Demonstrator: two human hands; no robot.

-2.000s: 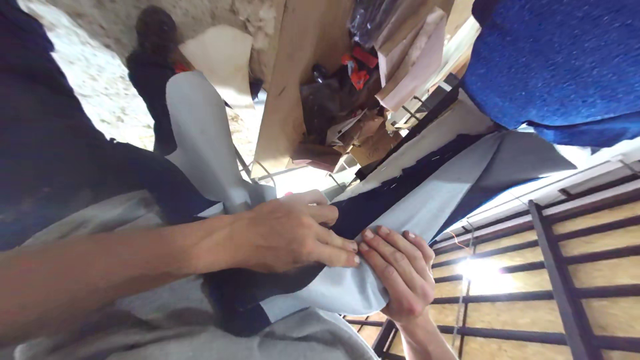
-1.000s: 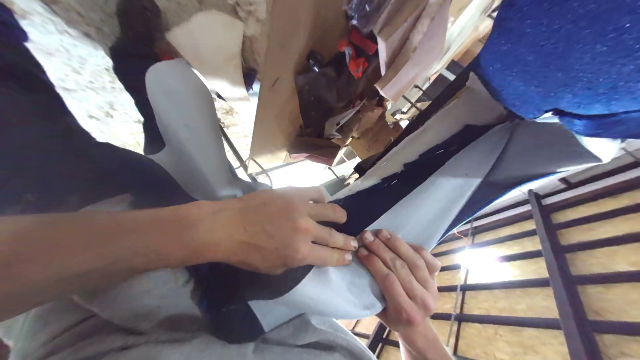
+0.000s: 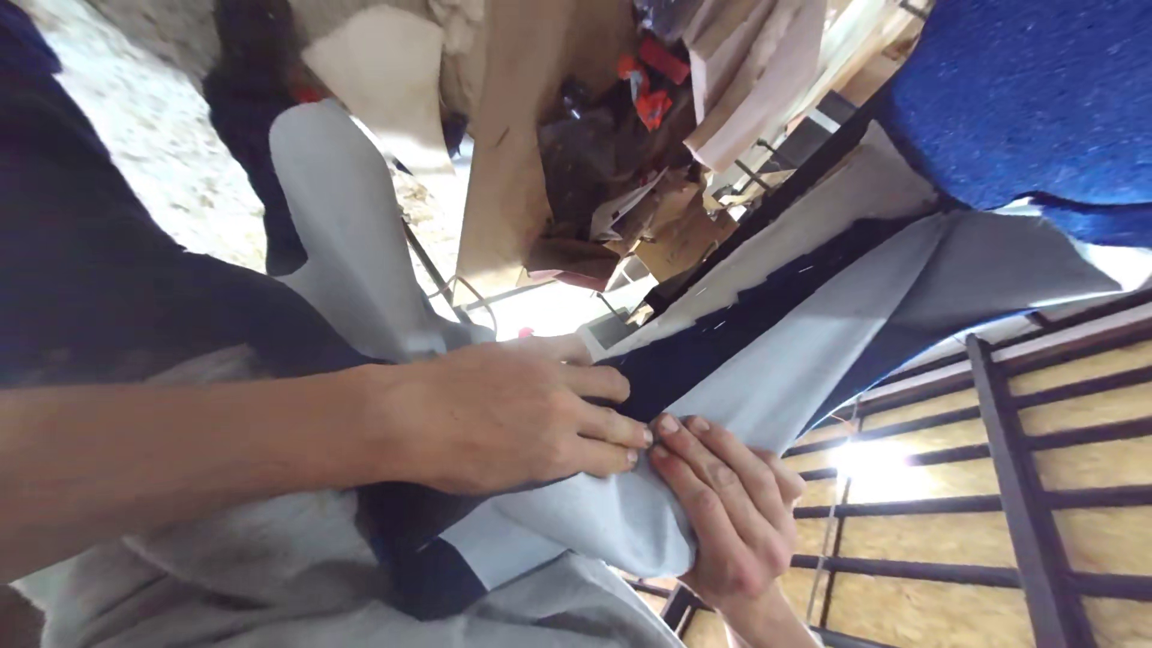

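A piece of light grey and dark navy fabric point(image 3: 765, 360) runs diagonally across the head view. My right hand point(image 3: 513, 418), entering from the left of the picture, lies over it with the fingers bent onto the cloth. From the lower right my left hand point(image 3: 729, 504) grips the rounded grey fold, its fingertips touching or nearly touching those of my right hand. Both palms and the cloth's underside are hidden. Small pale marks that look like staples show along the navy strip, beside a whitish layer point(image 3: 810, 238). A rounded light grey flap point(image 3: 337, 207) extends toward the upper left.
Textured blue cloth point(image 3: 1035, 99) fills the upper right. A brown panel point(image 3: 495, 135) and a heap of scraps, some red point(image 3: 650, 99), lie at the top centre. Grey cloth point(image 3: 270, 585) is bunched at the bottom. Dark beams point(image 3: 1021, 504) and a bright lamp point(image 3: 873, 459) appear at the lower right.
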